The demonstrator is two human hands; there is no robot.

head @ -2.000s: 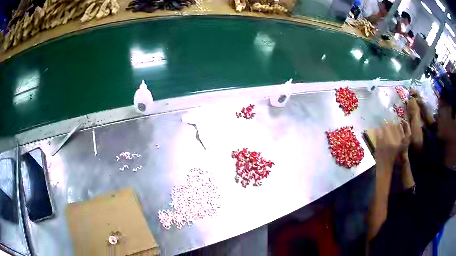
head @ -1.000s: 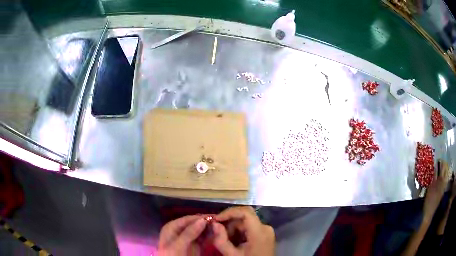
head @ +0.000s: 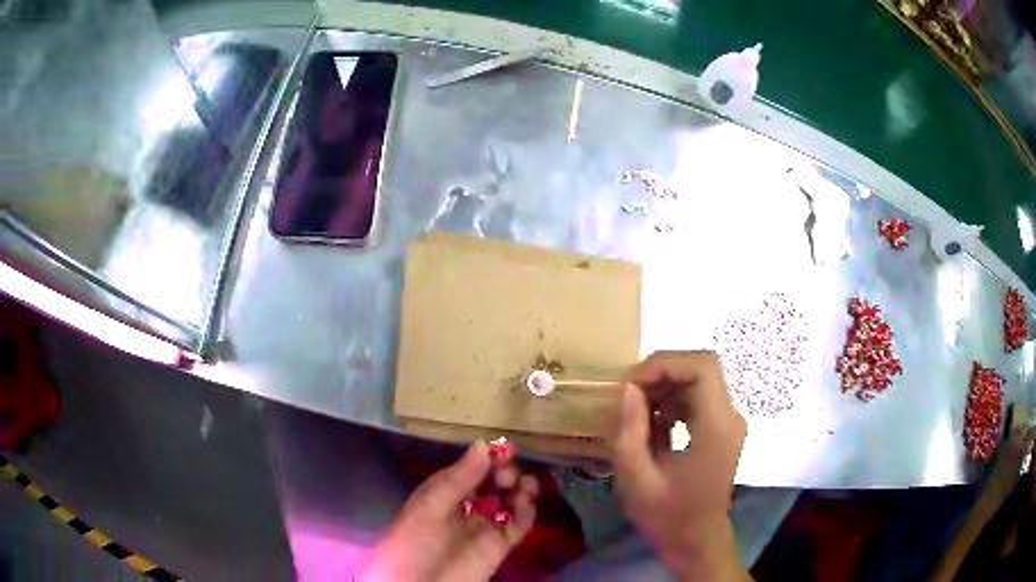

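Note:
My left hand (head: 460, 517), at the bottom centre, pinches a red-and-white piece (head: 500, 450) between thumb and fingertip; several more red pieces (head: 489, 508) lie against its fingers. My right hand (head: 682, 455) pinches a thin pale stick (head: 588, 383) and holds it over the cardboard pad (head: 517, 307). The stick's tip is at the small white glue cap (head: 540, 382), which has brown stains beside it. A small white bit (head: 679, 435) shows at my right hand's fingers. The wide heap of tiny white parts (head: 766, 355) lies right of the pad, partly behind my right hand.
A smartphone (head: 337, 148) lies at the left. A blade (head: 489, 68), a spare stick (head: 576, 109) and a white glue bottle (head: 730, 77) are along the far edge. Red heaps (head: 868, 350) and a dark curved tool (head: 809, 222) lie at the right. Another person's arm (head: 986, 512) shows at the lower right.
The view has swung back to the cardboard. My hands came into view together, then parted; my right hand now holds the stick at the glue cap, and my left hand holds red pieces.

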